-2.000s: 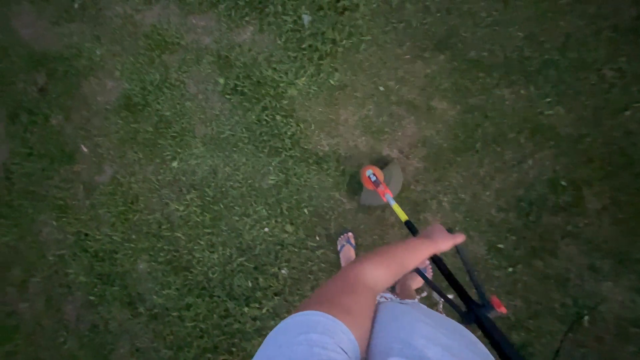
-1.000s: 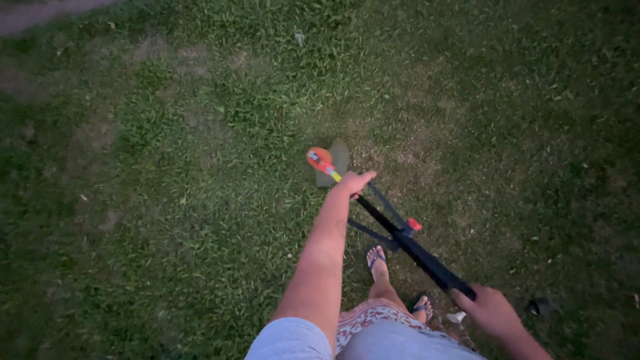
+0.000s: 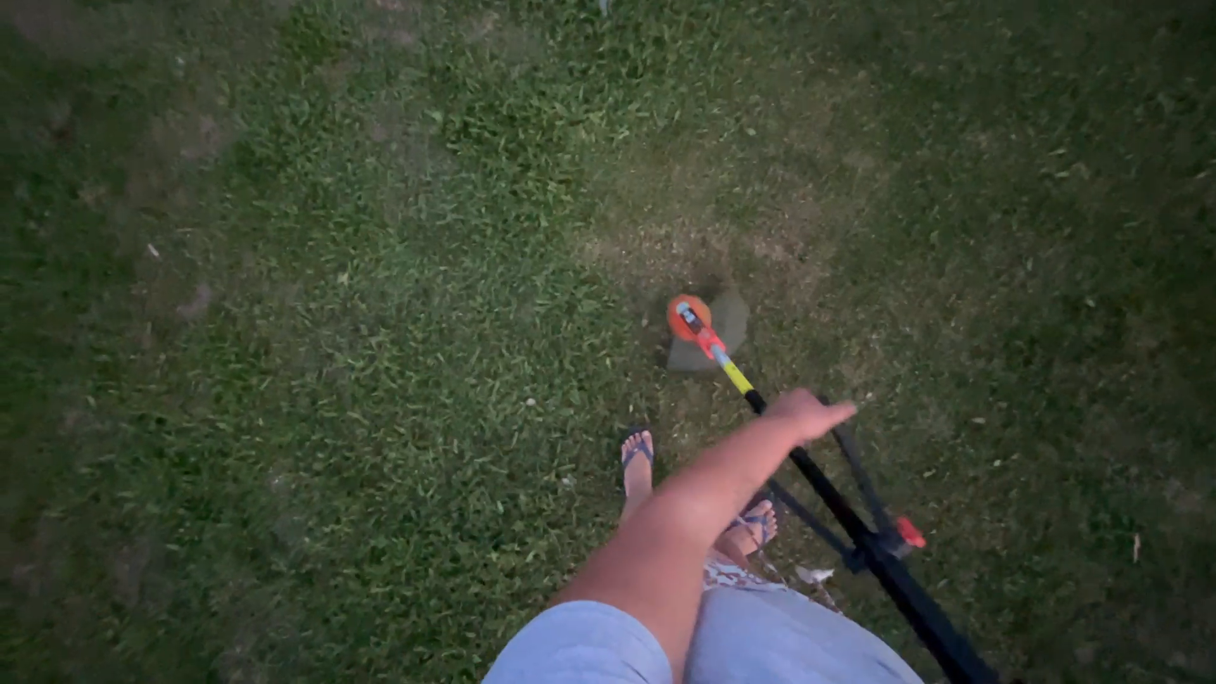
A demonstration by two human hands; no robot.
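Note:
My left hand (image 3: 806,416) is closed around the front loop handle of a string trimmer (image 3: 825,489), above its black shaft. The trimmer slants from the lower right up to its orange head (image 3: 689,317), which is at the grass with a translucent guard (image 3: 727,332) beside it. A yellow band marks the shaft just behind the head. A red knob (image 3: 909,532) sits where the loop handle joins the shaft. The rear end of the trimmer and my right hand are outside the view.
My feet in flip-flops (image 3: 637,461) stand on the lawn (image 3: 427,380), close behind the trimmer head. Thicker green grass grows on the left; shorter, browner turf (image 3: 779,242) lies ahead and to the right. A small pale object (image 3: 814,575) lies near my right foot.
Since one second ago, the trimmer head has swung right relative to my feet, and my left arm has swung with it. My right hand, seen on the rear grip then, has left the view.

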